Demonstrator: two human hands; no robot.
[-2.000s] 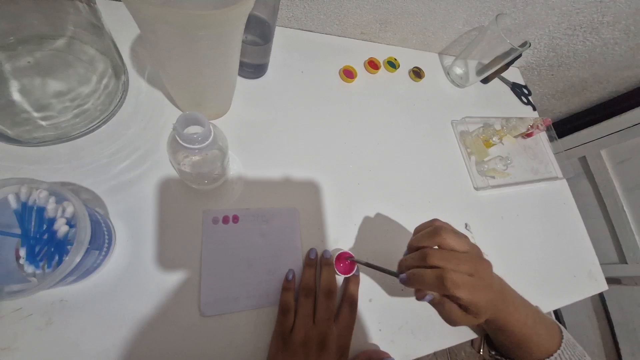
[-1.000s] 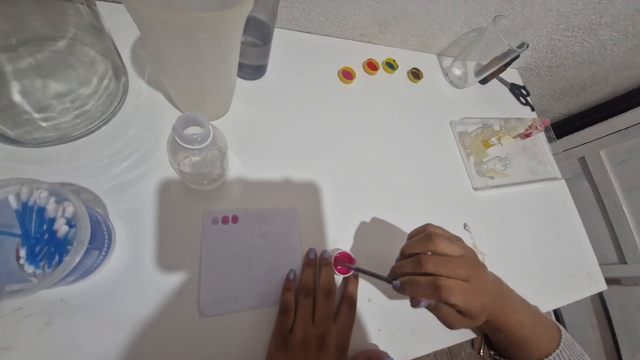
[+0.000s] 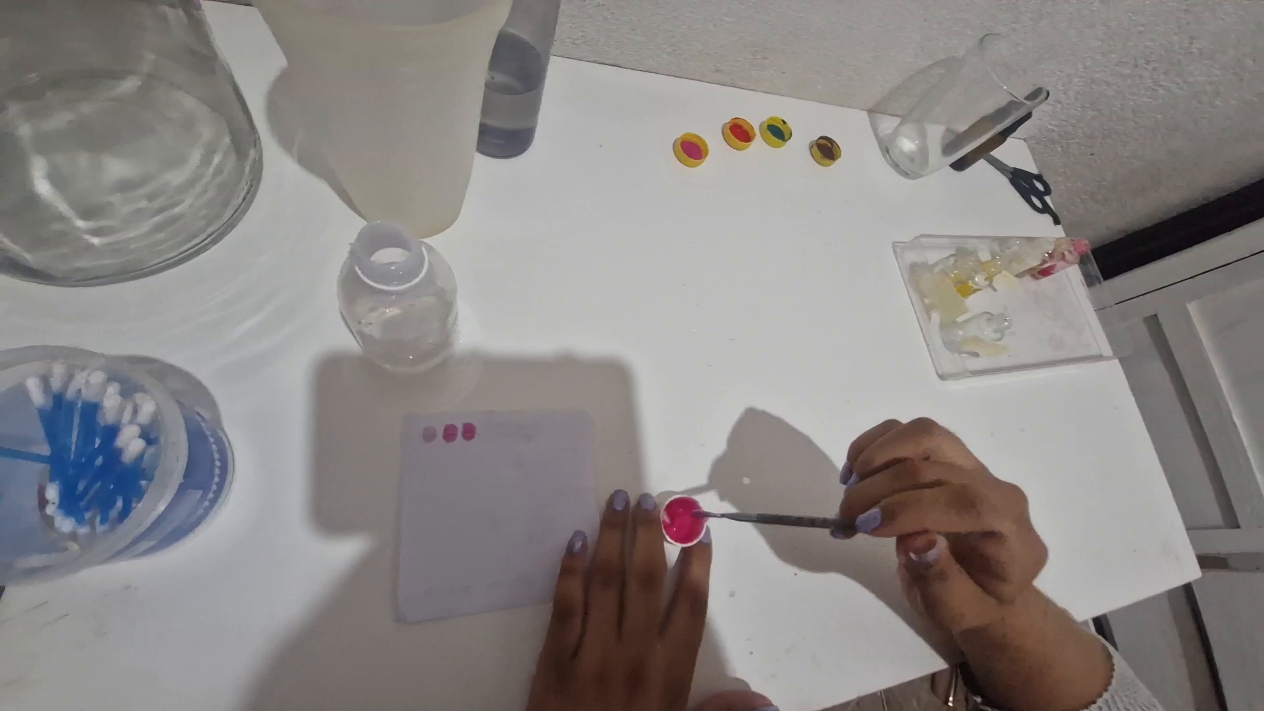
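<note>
My right hand (image 3: 938, 513) pinches a thin dark metal tool (image 3: 780, 518), whose tip rests in pink paint inside a small round white cap (image 3: 683, 520). Flat on the white table lies my left hand (image 3: 627, 612), fingers apart, with two fingertips touching the cap's sides. Just left of those fingers is a pale square card (image 3: 494, 523). Three painted dots in pale to deeper pink (image 3: 450, 433) run along its upper left. Behind the card stands an open clear bottle (image 3: 400, 306).
At left are a tub of blue cotton swabs (image 3: 188, 494) and a large glass jar (image 3: 227, 168). A tall translucent container (image 3: 395, 109) stands behind. Small yellow caps of paint (image 3: 690, 150), a tilted glass (image 3: 948, 118), scissors (image 3: 1027, 183) and a clear tray (image 3: 1057, 336) are farther right.
My right hand has shifted slightly, and the tool lies nearer to level than two seconds ago. Its tip is still at the cap. My left hand has stayed in place.
</note>
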